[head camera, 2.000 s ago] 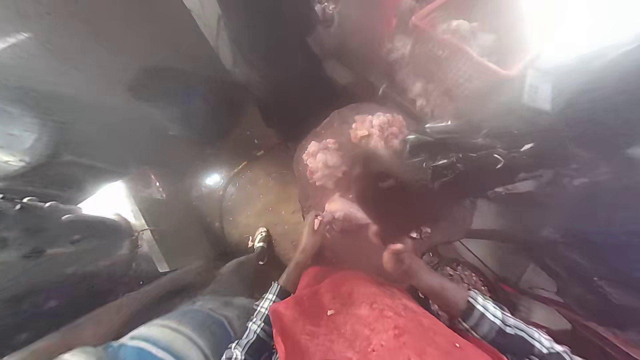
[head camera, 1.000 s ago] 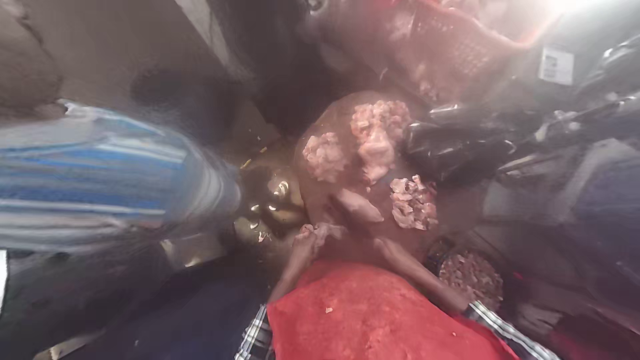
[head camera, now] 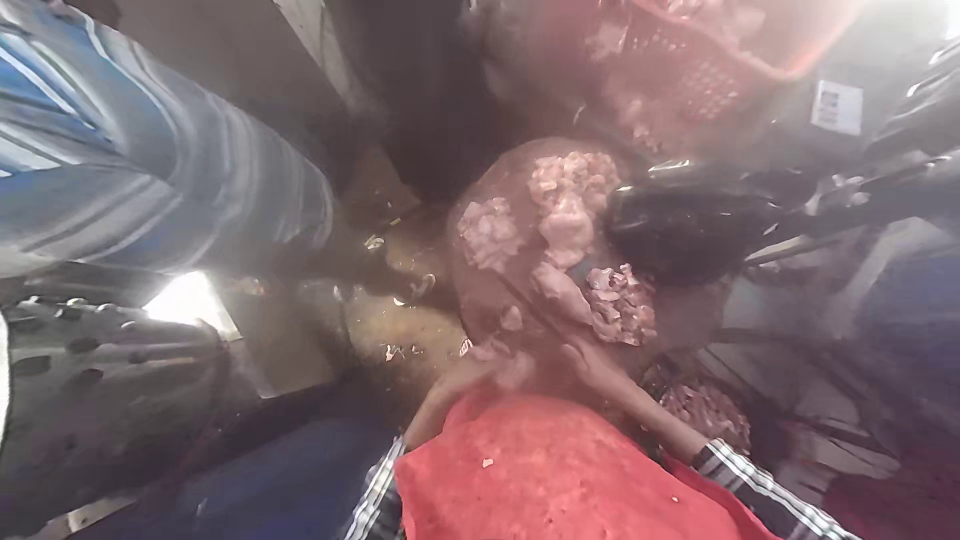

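A round chopping board (head camera: 480, 300) in front of me bears several piles of raw meat. Pale chopped pieces (head camera: 489, 234) lie at its left, a larger pink pile (head camera: 574, 180) at the far side, and darker chopped meat (head camera: 621, 304) at the right. A longer piece of meat (head camera: 561, 292) lies beside the dark pile. My left hand (head camera: 499, 360) is at the board's near edge, blurred, touching what looks like pale meat. My right hand (head camera: 581, 360) lies to its right, near a dark, narrow thing like a knife blade (head camera: 525, 300); its grip is unclear.
A red perforated plastic basket (head camera: 712, 82) with meat stands beyond the board. Black plastic (head camera: 690, 217) lies at the right, and a container of chopped meat (head camera: 705, 412) stands at the lower right. Another person's blue striped clothing (head camera: 165, 157) fills the upper left.
The other person's striped clothing, low at the left two seconds ago, is now at the upper left. A small piece of meat now shows on the board ahead of my hands.
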